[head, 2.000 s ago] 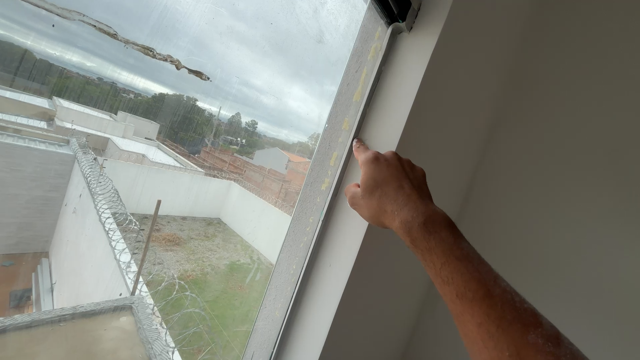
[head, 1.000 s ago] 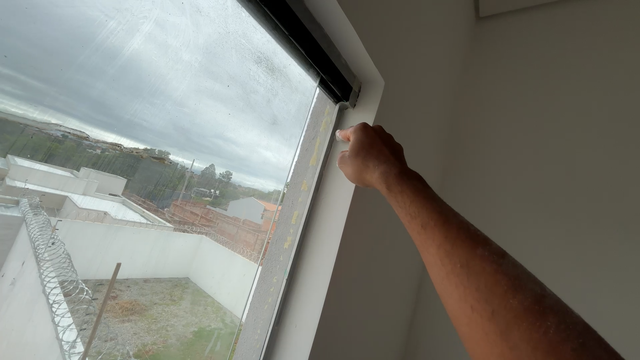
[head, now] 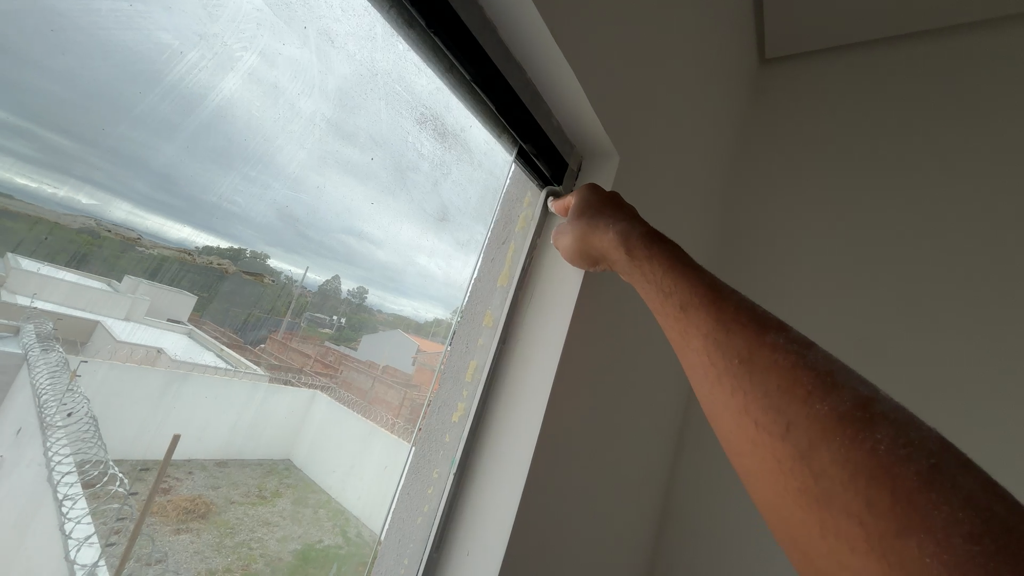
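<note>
My right hand (head: 594, 228) reaches up from the lower right, its thumb or a fingertip at the upper corner of the window's side jamb (head: 520, 400). The fingers are curled, and whether something thin is pinched between them cannot be made out. Just above the fingertips ends a black metal top rail (head: 496, 80). To the left is the window glass (head: 320, 176), smudged and spotted. Between glass edge and jamb runs a rough grey strip (head: 472, 352) with yellowish patches. My left hand is out of view.
A plain wall (head: 840, 240) stands on the right, with a panel edge (head: 880, 32) at the top. Through the glass show a white boundary wall (head: 208, 412), coiled razor wire (head: 68, 432), a leaning post (head: 148, 504), rooftops and trees.
My right hand has moved up along the jamb to its top corner, beside the black rail. The index finger pointed out two seconds ago; the fingers are now more curled. The view has tilted upward.
</note>
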